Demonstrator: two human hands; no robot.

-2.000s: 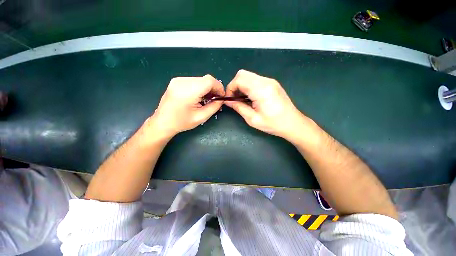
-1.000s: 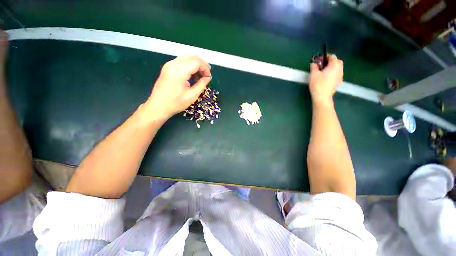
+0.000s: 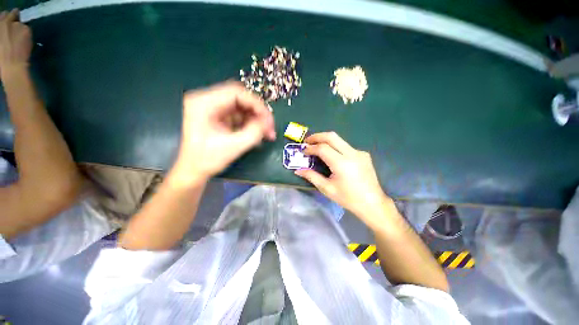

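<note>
The device housing [image 3: 296,157], a small rounded dark blue-purple and white square, lies near the bench's front edge. A yellow-and-white battery [image 3: 296,131] lies just above it. My right hand [image 3: 339,166] grips the housing's right side between fingers and thumb. My left hand [image 3: 222,130] is blurred, left of the housing, with thumb and finger curled together; whether it holds anything cannot be told. A loose pile of small dark and cream wired components [image 3: 277,75] lies beyond my left hand. A tighter pile of small cream pieces [image 3: 350,84] lies to its right.
The dark green bench [image 3: 438,120] has a pale rail [image 3: 381,14] along its far side. A white spool [image 3: 564,109] stands at the right edge. Another person's arm [image 3: 35,139] rests at the left. Yellow-black striped tape [image 3: 454,259] marks the floor below.
My right hand has come back from beyond the rail to the near edge, now with the housing and battery visible there. My left hand has left the dark pile towards the housing. The view has shifted.
</note>
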